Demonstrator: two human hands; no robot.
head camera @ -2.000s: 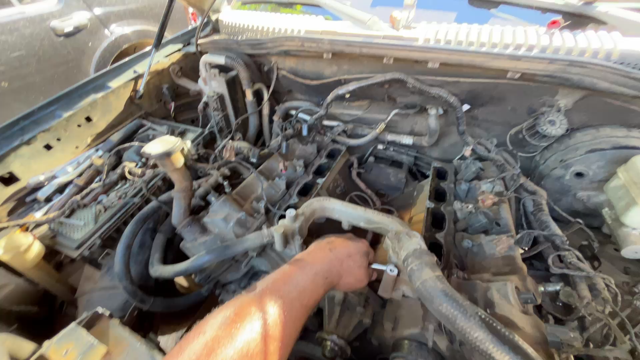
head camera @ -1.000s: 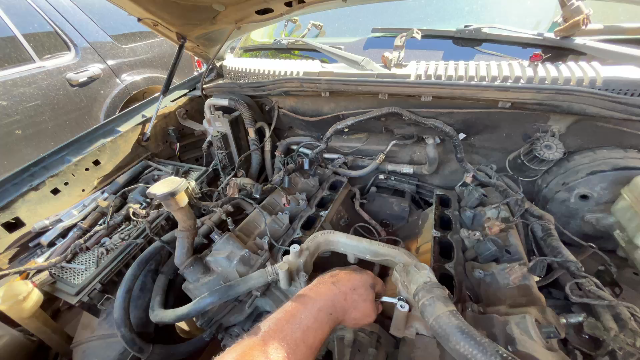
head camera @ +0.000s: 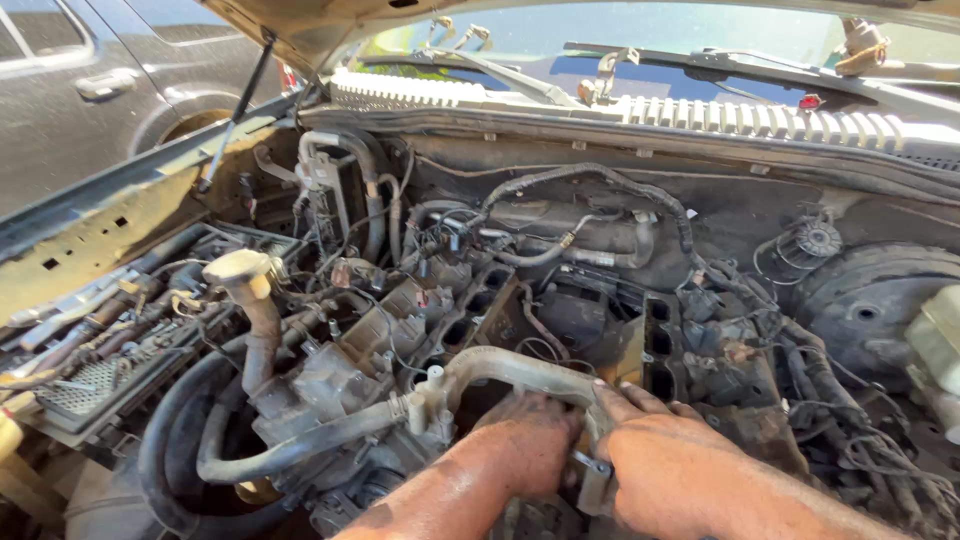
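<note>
My left hand [head camera: 525, 442] is closed around a small metal wrench [head camera: 592, 463], whose bright end sticks out at its right side. That hand is below the bend of a grey coolant hose [head camera: 517, 369], its fingertips hidden. From the right, my right hand [head camera: 660, 457] lies over the hose's right-hand part with fingers forward; the thumb and underside of the grip are hidden. Behind the hands the engine's open intake ports show in the left bank [head camera: 480, 302] and right bank [head camera: 660, 337], with the valley [head camera: 577, 315] between them.
Loose tools [head camera: 82, 307] lie on a perforated tray [head camera: 90, 390] at the left, near a capped filler neck [head camera: 259, 337]. Black hoses [head camera: 169, 450] curve below it. A wiring harness [head camera: 592, 171] arches at the back; the brake booster [head camera: 870, 307] is at the right.
My right hand has come into view and lies on the hose's right-hand part. My left hand stays below the hose bend with the wrench. The view has tilted up.
</note>
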